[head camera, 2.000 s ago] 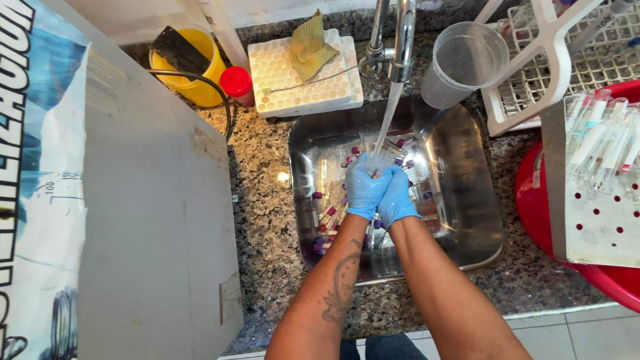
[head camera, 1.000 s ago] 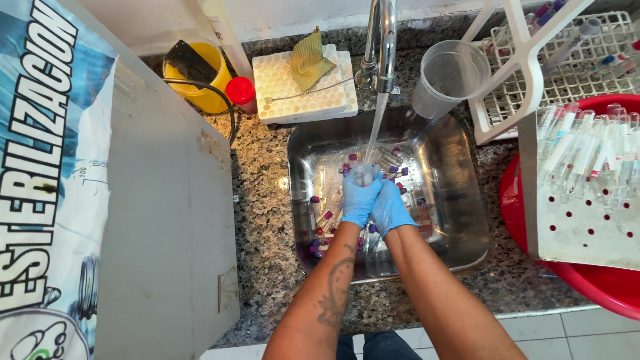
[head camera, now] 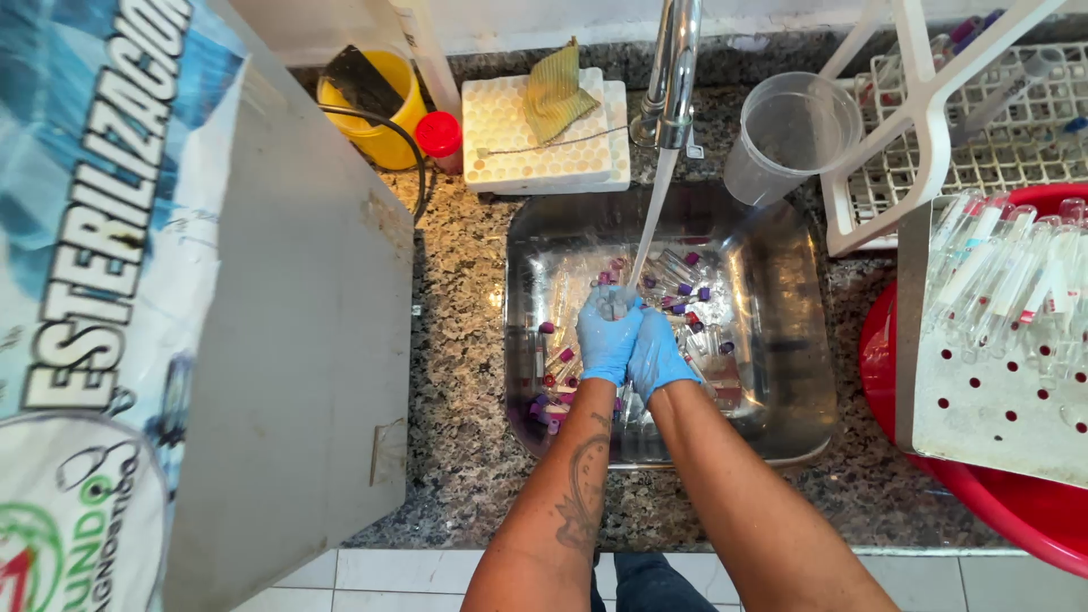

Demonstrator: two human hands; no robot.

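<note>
Water runs from a chrome faucet [head camera: 677, 93] onto my hands over a stainless steel sink [head camera: 790, 340]. My left hand [head camera: 609, 336], in a blue glove, is closed around a bunch of clear glass tubes [head camera: 614, 302], their ends under the stream. Pressed against its right side is my right hand [head camera: 659, 353], also gloved in blue; its fingertips are hidden, so whether it grips the tubes too is unclear. Around both hands, many capped tubes lie in the sink, with purple caps [head camera: 684, 290] and a few red caps [head camera: 694, 321].
Behind the sink are a white foam rack [head camera: 544, 174] with a ribbed cloth [head camera: 557, 98], a red-capped container [head camera: 439, 136], a yellow tub [head camera: 395, 136] and a clear plastic cup [head camera: 790, 127]. Right: white wire rack [head camera: 914, 153], perforated metal tray [head camera: 977, 425] of tubes, red basin [head camera: 1020, 518]. Left: grey cabinet [head camera: 297, 340].
Both gloved hands stay together under the running water. The upright tube ends in the left hand show more plainly now than two seconds ago.
</note>
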